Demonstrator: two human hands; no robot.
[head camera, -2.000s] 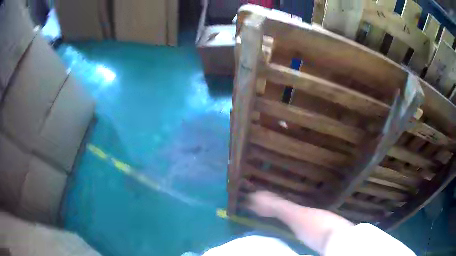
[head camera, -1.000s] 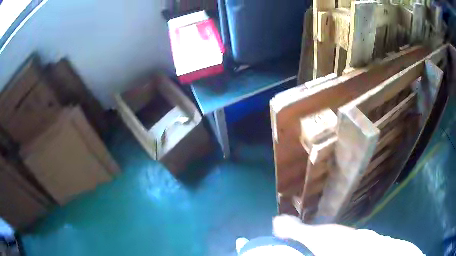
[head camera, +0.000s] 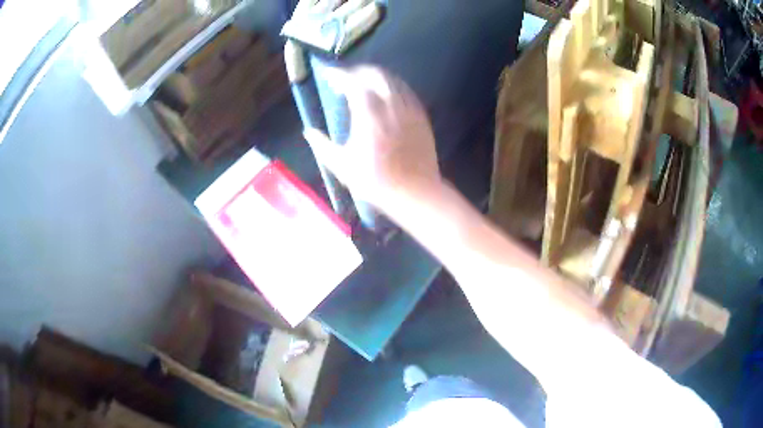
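A folded blue-grey fabric frame (head camera: 468, 75) with pale tube ends and a narrow layered edge stands upright on the green-topped side table (head camera: 376, 309), at the top centre. My right hand (head camera: 381, 134) is bare and somewhat blurred. It reaches up from the lower right and holds the frame's left edge, with the thumb low on the pale tube and the fingers higher up. The palm hides part of the edge. My left hand is not in view.
A red-and-white box (head camera: 280, 242) lies on the table left of the frame. An open carton with pale scraps (head camera: 301, 368) is on the floor below. Wooden pallets (head camera: 602, 109) stand on edge at the right. Brown cartons (head camera: 226, 92) are stacked at the upper left, by the white wall.
The view has turned from the pallets to the side table and moved closer. My right hand has gone from low beside the pallets up to the frame's edge.
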